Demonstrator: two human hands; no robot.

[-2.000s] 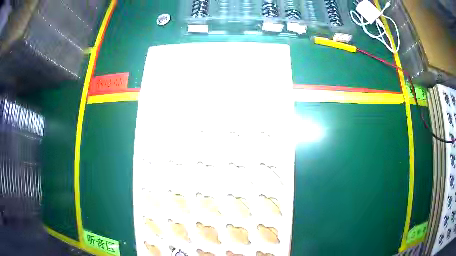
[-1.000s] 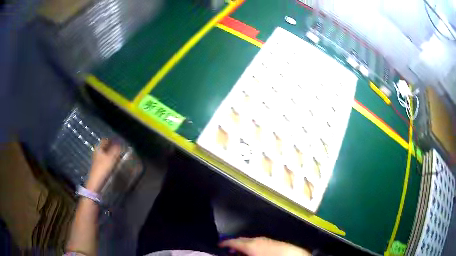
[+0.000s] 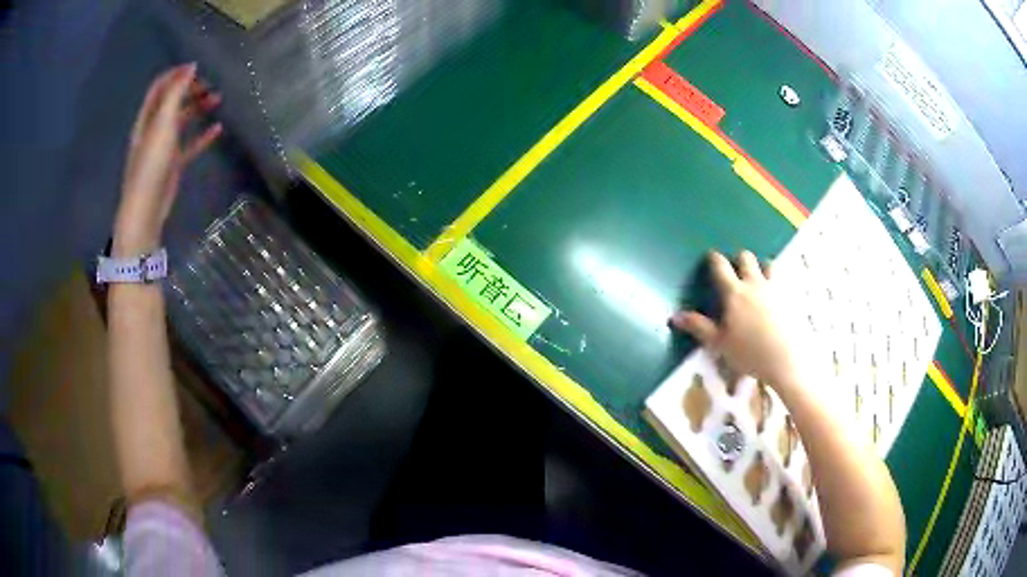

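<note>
The white foam tray [image 3: 862, 271] lies tilted on the green mat, its near corner at the table's front edge. One speaker driver [image 3: 730, 441] sits in a cutout near that corner; other near cutouts look tan. My right hand [image 3: 749, 321] rests over the tray's left edge, fingers spread, with no object seen in it. My left hand [image 3: 169, 141] is raised at the far left, fingers apart and empty, off the table. A stack of clear blister trays [image 3: 270, 316] stands low at the left, below it.
Clear trays [image 3: 355, 56] stand at the table's upper left. A loose driver [image 3: 791, 96], a clear rack [image 3: 901, 192], a yellow probe [image 3: 937, 291] and a white cable [image 3: 983, 304] lie at the back. Foam trays [image 3: 991, 507] are stacked at the right.
The view has swung left. My left hand has risen from the blister trays. My right hand has come onto the foam tray, which has shifted right on the mat.
</note>
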